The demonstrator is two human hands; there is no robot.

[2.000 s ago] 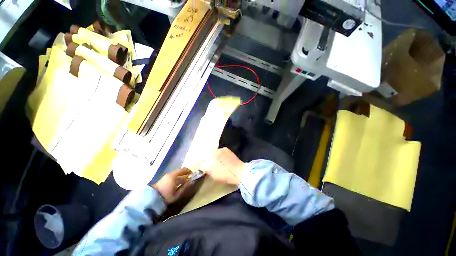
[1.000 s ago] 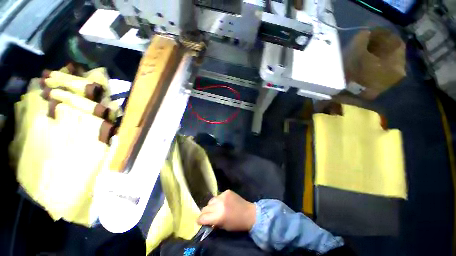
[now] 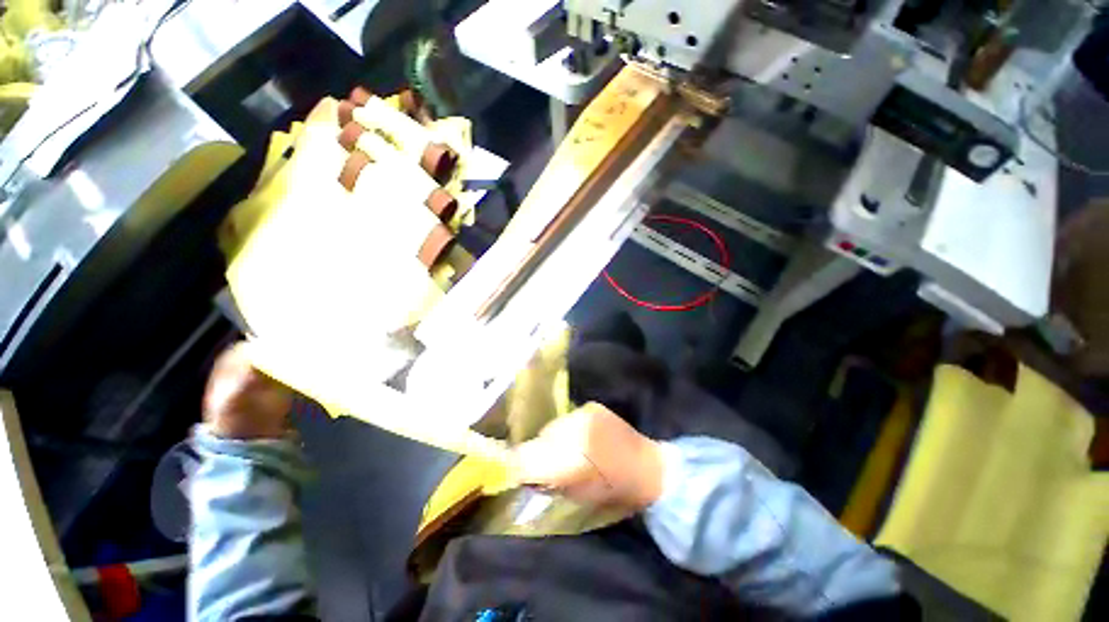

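Observation:
A yellow workpiece (image 3: 468, 486) lies over my lap below the rounded end of the white arm bed (image 3: 456, 377). My right hand (image 3: 596, 459) grips it; a small pale or metallic spot shows below the fingers, too blurred to name. My left hand (image 3: 247, 395) is at the near left corner of the left yellow pile (image 3: 328, 261), closed on a yellow edge. A bright yellow edge runs from there to my right hand; glare hides where pile and workpiece part. The amber template (image 3: 596, 140) with handwriting lies along the arm bed.
The sewing machine head (image 3: 681, 30) is above the bed's far end. A red loop (image 3: 666, 306) hangs over metal rails. A second yellow pile (image 3: 997, 474) is at right, beside a white machine part (image 3: 985, 243). A grey curved machine body (image 3: 110, 201) stands at left.
The view has swung left. My left hand, out of sight one second ago, is now at the left pile. My right hand still holds the workpiece, which is now stretched or folded leftward under the bed's end.

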